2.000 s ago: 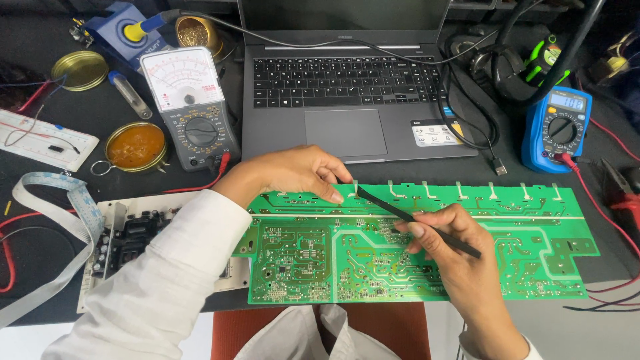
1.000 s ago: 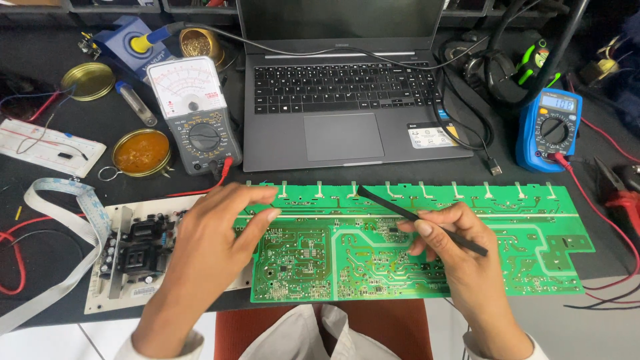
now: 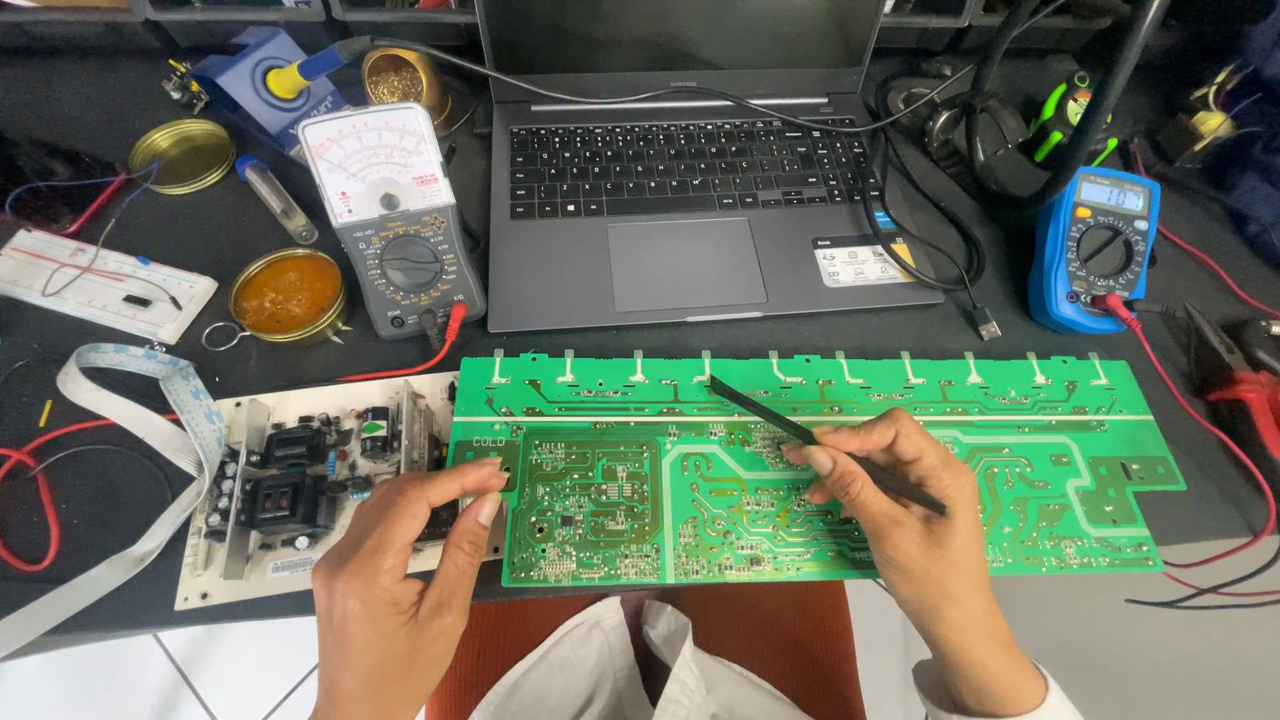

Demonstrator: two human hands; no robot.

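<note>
A long green printed circuit board (image 3: 590,500) lies along the front of the bench, its left end over a cream power supply board (image 3: 215,520) that carries black transformers. My right hand (image 3: 890,500) holds a slim black tool (image 3: 765,412), perhaps tweezers or a pry stick, whose tip is at the board's upper strip beside a white mark. At the green board's left edge is my left hand (image 3: 410,570), thumb and forefinger close together around its edge area; whether they pinch it or anything small is unclear.
Behind the boards stand an open laptop (image 3: 560,270), an analog multimeter (image 3: 410,260) and a blue digital multimeter (image 3: 1095,250). A tin of amber flux (image 3: 288,293), a white breadboard (image 3: 100,285) and a ribbon cable (image 3: 150,540) are at left. Red-handled pliers (image 3: 1245,390) lie right.
My left hand has moved left and toward me, from the board's upper strip to its left edge. The right hand still holds the black tool over the board.
</note>
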